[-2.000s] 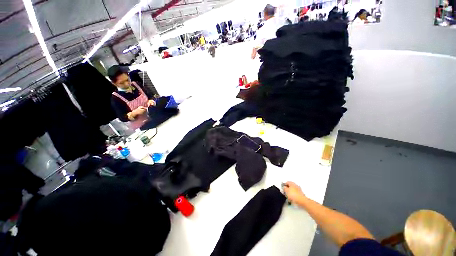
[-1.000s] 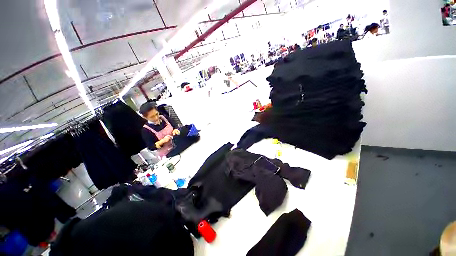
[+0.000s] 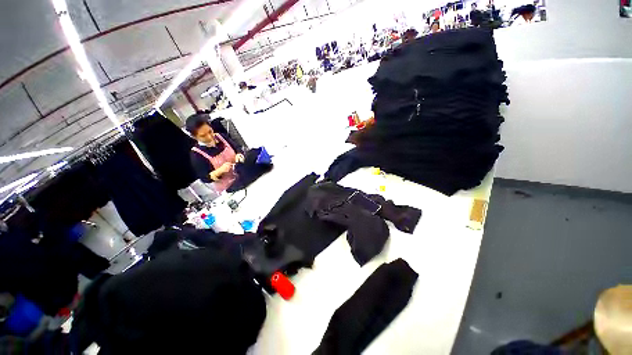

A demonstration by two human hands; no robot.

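A black sleeve (image 3: 371, 305) lies flat on the white table (image 3: 433, 291) at the near side, its end pointing away from me and its lower part cut off by the bottom edge. A dark garment (image 3: 360, 218) lies crumpled beyond it, partly on another black garment (image 3: 294, 225). A red thread cone (image 3: 283, 285) lies on the table left of the sleeve. Neither of my hands is in view. A small dark piece of clothing shows at the bottom right edge.
A large black garment heap (image 3: 173, 305) is at the lower left. A tall stack of black garments (image 3: 440, 111) stands at the table's far end. A person in a pink apron (image 3: 218, 161) holds dark cloth across the table. A stool (image 3: 615, 320) is at right; garments hang at left.
My right hand, at the sleeve's end two seconds ago, is out of view. The camera has tilted and shifted. The sleeve still lies on the table.
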